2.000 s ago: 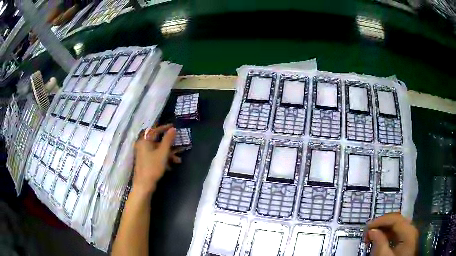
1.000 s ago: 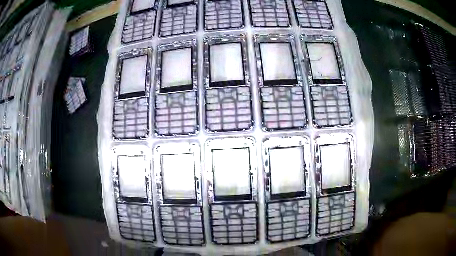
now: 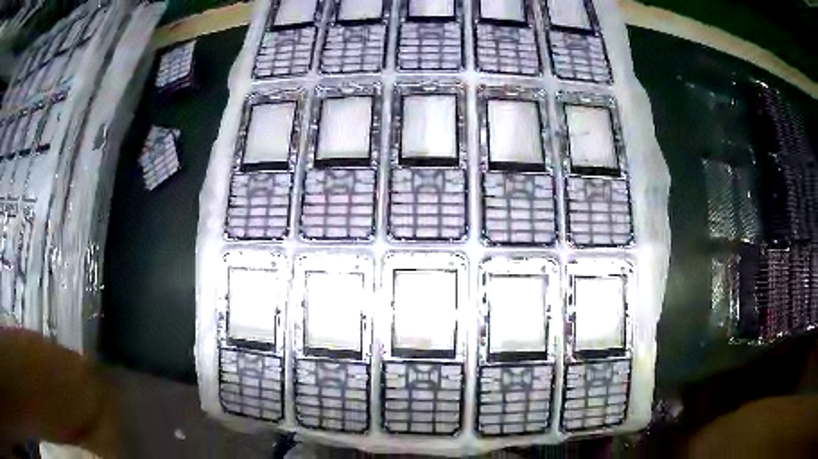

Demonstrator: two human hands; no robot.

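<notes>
The white housing tray (image 3: pixel 208 296) lies in front of me with rows of front housings. Each housing in the middle and front rows, such as one front housing (image 3: pixel 424 309), has a lilac-grey keypad (image 3: pixel 422 394) seated below its screen window. The back row is cut off by the top edge, with keypads showing there too. A blurred skin-toned shape at the lower left edge looks like my left hand (image 3: pixel 54 394). A similar one at the lower right edge looks like my right hand (image 3: pixel 762 430). Both are cut off, and their fingers cannot be made out.
Loose keypads (image 3: pixel 160 158) lie in two spots on the dark bench left of the tray. Stacked housing trays (image 3: pixel 76 179) stand at the far left. Purple-maroon keypad stacks (image 3: pixel 789 291) lie at the right in a clear blister tray (image 3: pixel 720 202). A pale edge rail (image 3: pixel 202 22) runs behind.
The view has tilted down to the front row, where keypads now show. Both hands have left the tray and bench areas for the lower corners. One loose keypad lies at a different angle.
</notes>
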